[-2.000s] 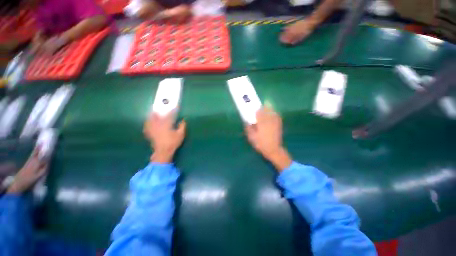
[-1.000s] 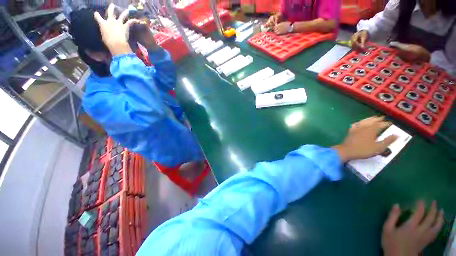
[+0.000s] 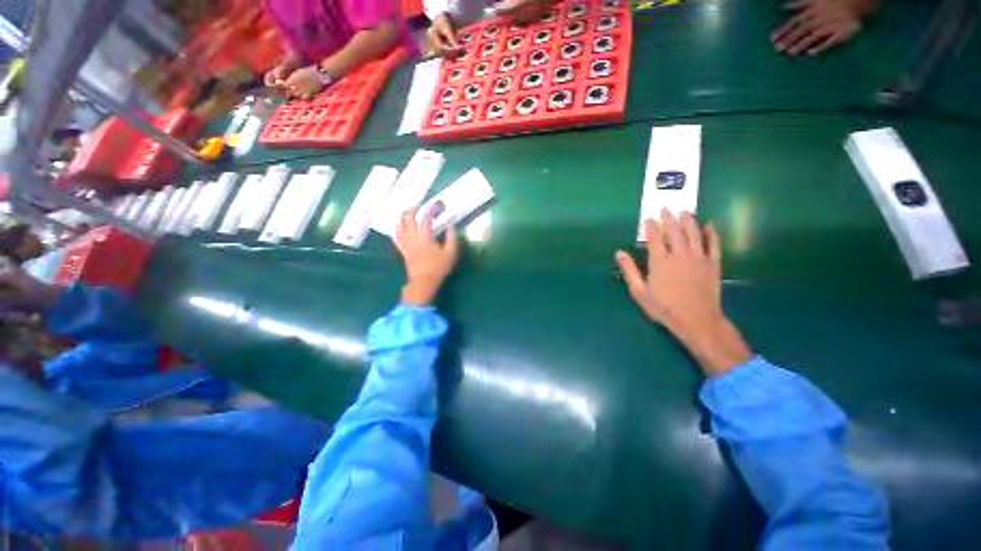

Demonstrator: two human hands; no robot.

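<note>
My left hand [image 3: 428,262] has its fingers and thumb at the near end of a slim white retail gift box [image 3: 465,196], which lies slanted on the green belt. The fingers partly cover the dark watch picture. My right hand [image 3: 685,282] is open, its fingertips resting over the near end of another white box [image 3: 671,156]. That box lies lengthwise away from me, its watch picture visible. A third white box [image 3: 909,205] with a watch picture lies to the right, beyond my right hand.
More white boxes [image 3: 300,203] lie in a row leftward on the green belt [image 3: 538,323]. Red watch trays [image 3: 527,70] and a white sheet [image 3: 420,97] are across it, with other workers' hands. A blue-sleeved worker [image 3: 161,452] is at left; a grey post [image 3: 936,48] stands upper right.
The view has swung right. My left hand has moved with its box to the end of the box row. My right hand, empty over the belt before, now touches another box.
</note>
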